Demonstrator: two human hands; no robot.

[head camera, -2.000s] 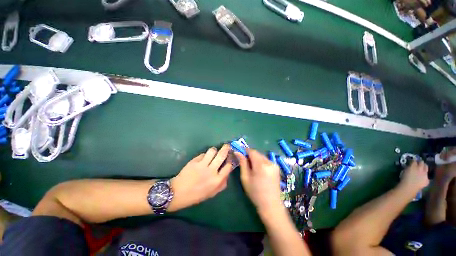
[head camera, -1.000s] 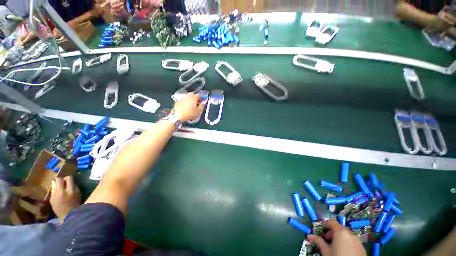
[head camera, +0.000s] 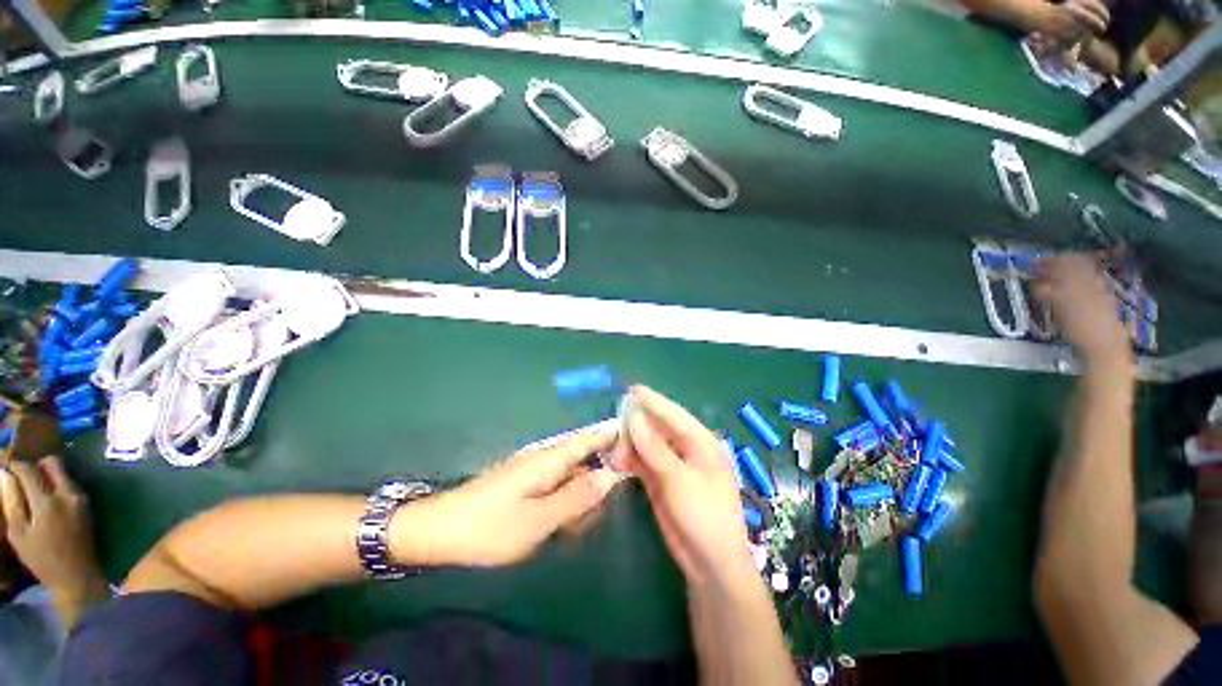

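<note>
My left hand (head camera: 543,496), with a metal watch on the wrist, holds a white plastic housing (head camera: 570,436), mostly hidden by the fingers. My right hand (head camera: 670,462) pinches a small pale part at the housing's end, and the two hands meet there. A blue battery cell (head camera: 583,381) lies just beyond the hands, slightly blurred; whether it is wired to the held part cannot be told. A heap of blue cells (head camera: 871,495) with circuit boards and thin wires lies right of my right hand.
A pile of white housings (head camera: 221,351) lies at the left. A pale rail (head camera: 603,312) separates bench and belt (head camera: 831,235). Two fitted housings (head camera: 540,228) lie side by side on the belt. Another person's arm (head camera: 1092,402) reaches over the belt at the right; another hand (head camera: 47,516) is at far left.
My left hand has come back from the belt, and my right hand has left the heap; they now meet over a housing. Two fitted housings lie side by side. The neighbour's arm now reaches onto the belt.
</note>
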